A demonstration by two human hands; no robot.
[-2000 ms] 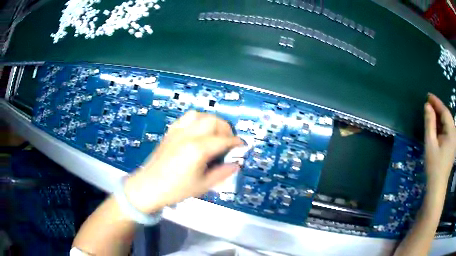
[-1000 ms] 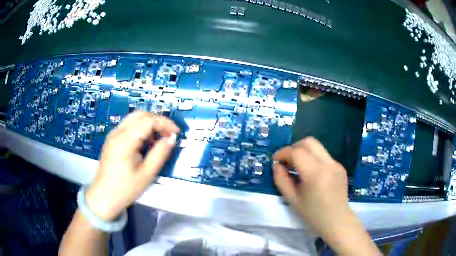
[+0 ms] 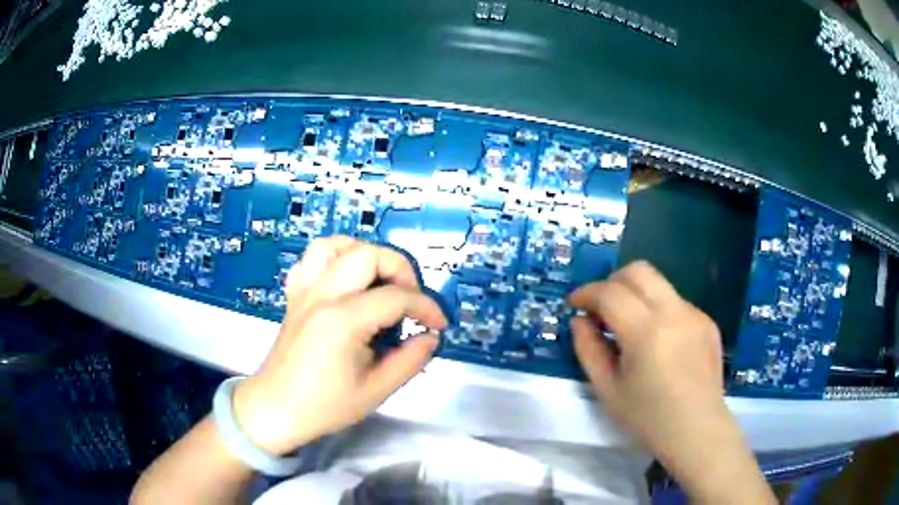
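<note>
A row of blue PCB panels (image 3: 468,202) with silver and black chips lies in the track in front of me. My left hand (image 3: 360,330), with a pale wristband (image 3: 240,430), is over the near edge of the middle panels. Its thumb and forefinger are close together near a small white part; whether they grip it I cannot tell. My right hand (image 3: 641,345) is at the near right corner of the same panels, thumb and fingertips curled toward the board. Something small and pale shows between its fingers, too small to name.
White connectors lie in loose piles at far left (image 3: 133,35) and far right (image 3: 867,89) on the green surface (image 3: 325,59). Metal-shell connectors (image 3: 621,18) form a row at the top. Another panel (image 3: 800,286) lies beyond a track gap. A pale metal edge (image 3: 177,321) runs along the front.
My right hand has come from the far right to the panel's near right corner. Since one second ago, my left hand has moved right along the near edge. The view has shifted.
</note>
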